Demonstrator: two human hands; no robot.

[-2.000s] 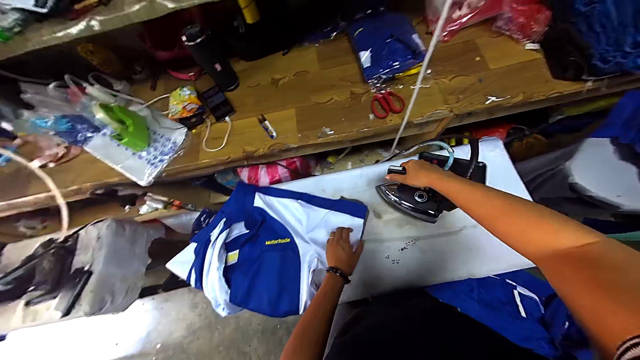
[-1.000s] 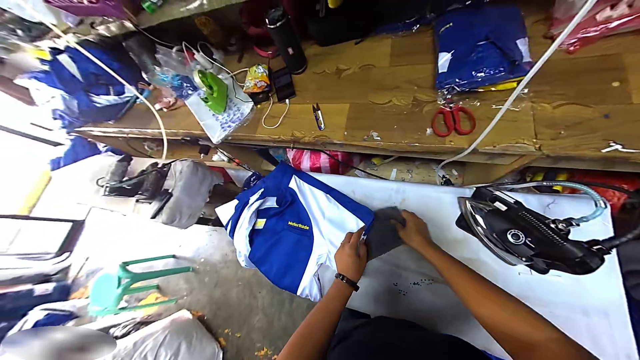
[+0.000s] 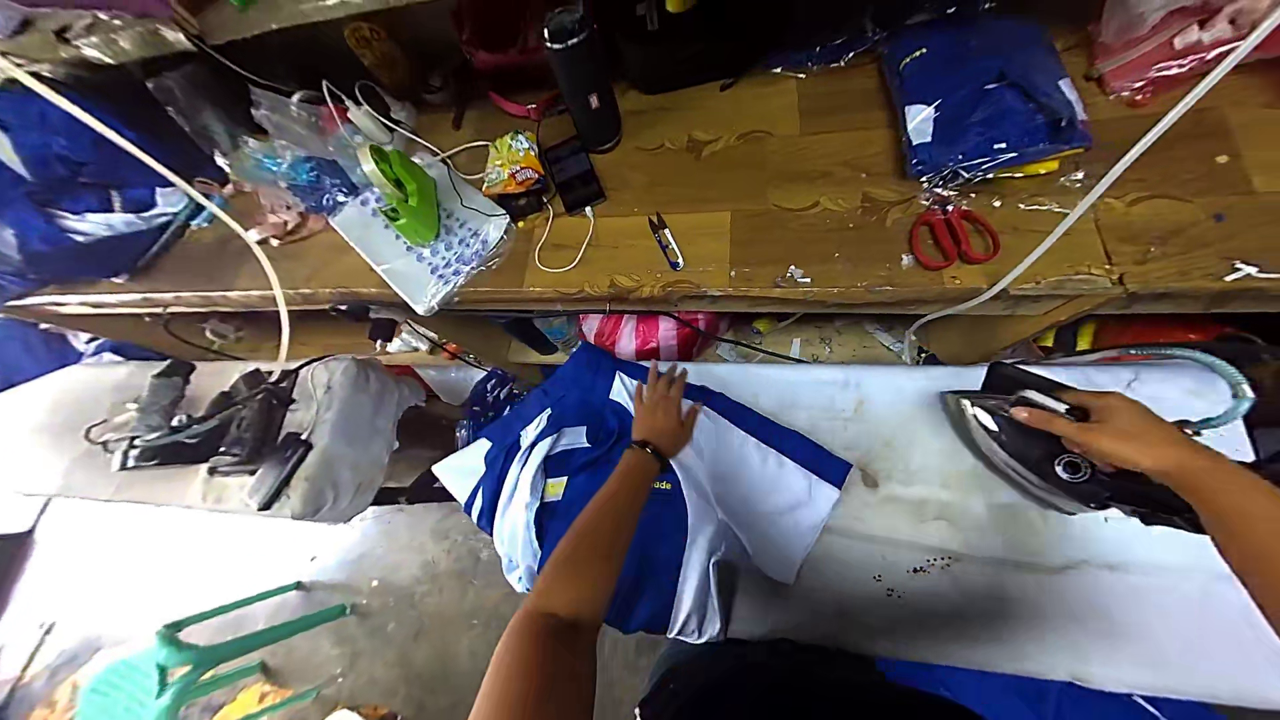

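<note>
A blue and white short-sleeved shirt [image 3: 770, 470] lies over the left end of a white-covered ironing board [image 3: 900, 640], partly bunched at its left. My left hand [image 3: 664, 408], with a dark bracelet at the wrist, rests flat on the shirt's upper part with its fingers spread. At the right, my right hand [image 3: 1100, 428] is closed around the handle of a black steam iron [image 3: 1040, 460], which sits on the board apart from the shirt. A pale blue hose curves behind the iron. Small dark marks dot the board cover between shirt and iron.
Behind the board, a wooden table [image 3: 830, 230] carries red-handled scissors [image 3: 953, 238], thread snips [image 3: 666, 242], a phone [image 3: 574, 175], a black bottle [image 3: 582, 80], a green tape dispenser [image 3: 402, 195] and bagged blue clothing [image 3: 980, 100]. A white cord crosses at right. A green plastic chair [image 3: 190, 650] stands lower left.
My right hand has left the dark cloth beside the shirt and taken hold of the iron. My left hand has moved up the shirt, whose white sleeve now lies spread to the right.
</note>
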